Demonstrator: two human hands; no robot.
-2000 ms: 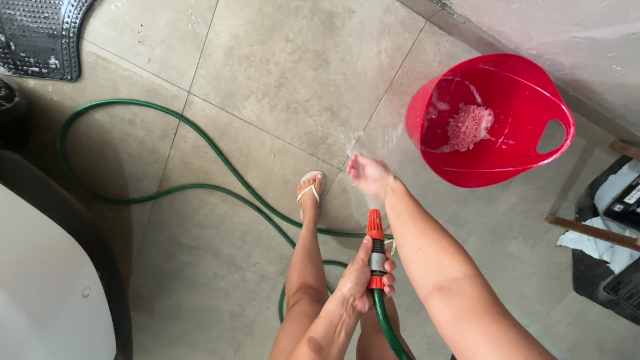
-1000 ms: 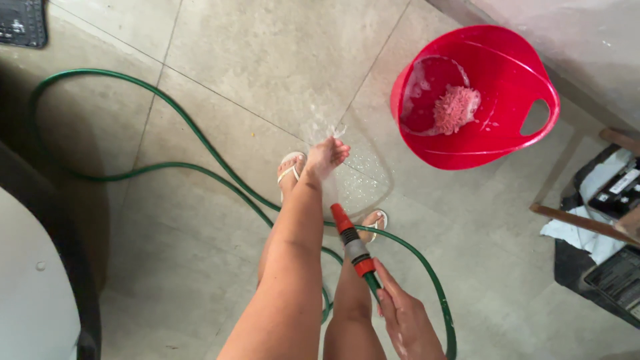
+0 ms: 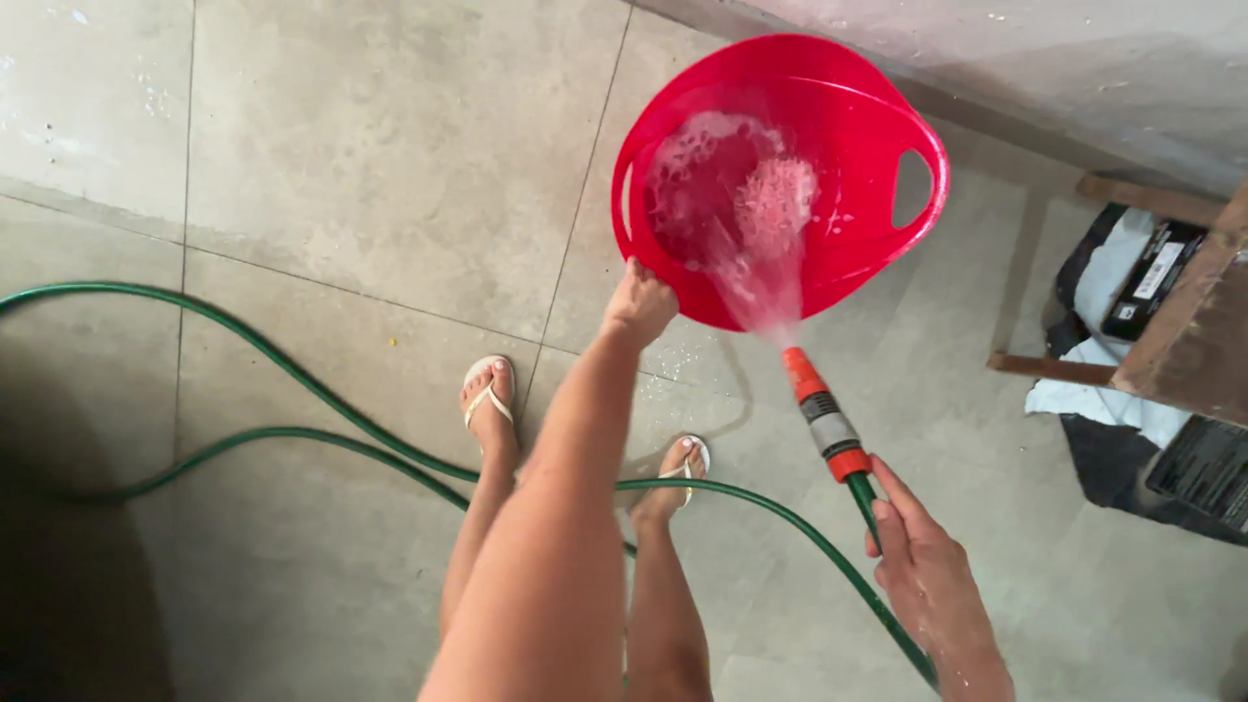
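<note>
My left hand [image 3: 642, 304] grips the rim of a red plastic tub [image 3: 858, 107] at its near left side. In my right hand [image 3: 921, 565] is the green garden hose [image 3: 863, 499], held just behind its orange and grey spray nozzle [image 3: 827, 417]. Water sprays from the nozzle tip into the tub. Inside the tub a pink, shaggy wash mitt or sponge [image 3: 775, 203] lies beside foamy water [image 3: 702, 185], partly veiled by the spray.
The hose [image 3: 263, 346] loops over the tiled floor and passes by my feet in white flip-flops [image 3: 487, 395]. At the right stands a wooden stand [image 3: 1185, 341] with dark boxes and white cloth or plastic by it. A wall [image 3: 1092, 58] runs behind the tub.
My left hand has moved from the water spray near my feet to the tub's rim. The nozzle in my right hand has moved right, and its spray now enters the tub.
</note>
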